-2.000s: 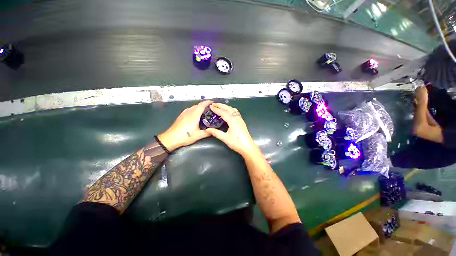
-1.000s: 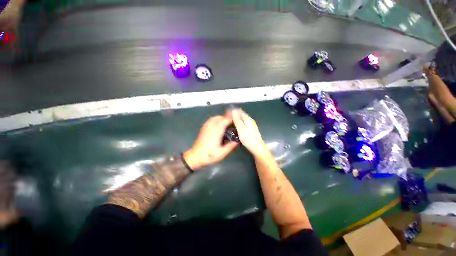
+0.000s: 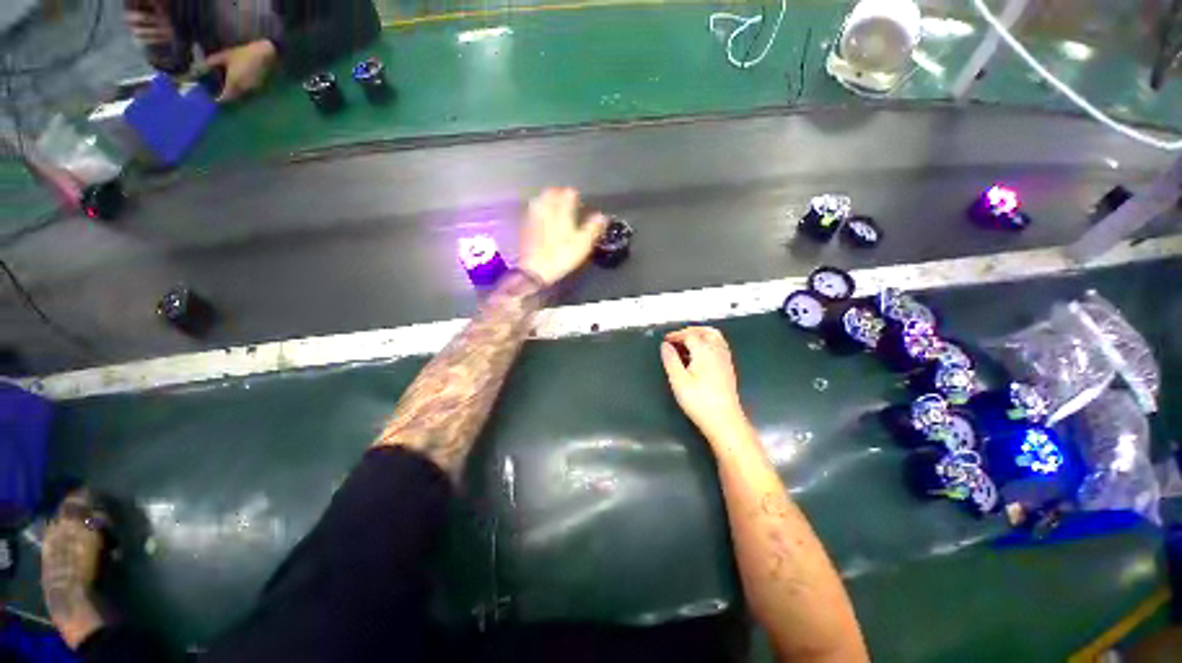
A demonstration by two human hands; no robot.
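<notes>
My left hand (image 3: 557, 240) reaches over the dark conveyor belt (image 3: 389, 194), fingers spread, its fingertips beside a dark compact closed unit (image 3: 614, 241). Whether they touch it is unclear. A purple-glowing light unit (image 3: 481, 258) stands on the belt left of that hand. My right hand (image 3: 701, 372) is over the green bench close to the white edge strip, fingers curled; a small dark spot shows between thumb and fingers, and I cannot tell whether it holds anything.
Light units (image 3: 954, 378) and two pale-faced covers (image 3: 805, 308) sit at right, beside clear plastic bags (image 3: 1102, 376) and a blue tray (image 3: 1082, 527). More units (image 3: 827, 215) are on the belt. A neighbour's hand (image 3: 71, 557) is at lower left; another person (image 3: 246, 58) is across the belt.
My hands have parted. My left hand has moved forward onto the belt, where a dark closed unit now stands. My right hand is alone over the bench. The view has shifted.
</notes>
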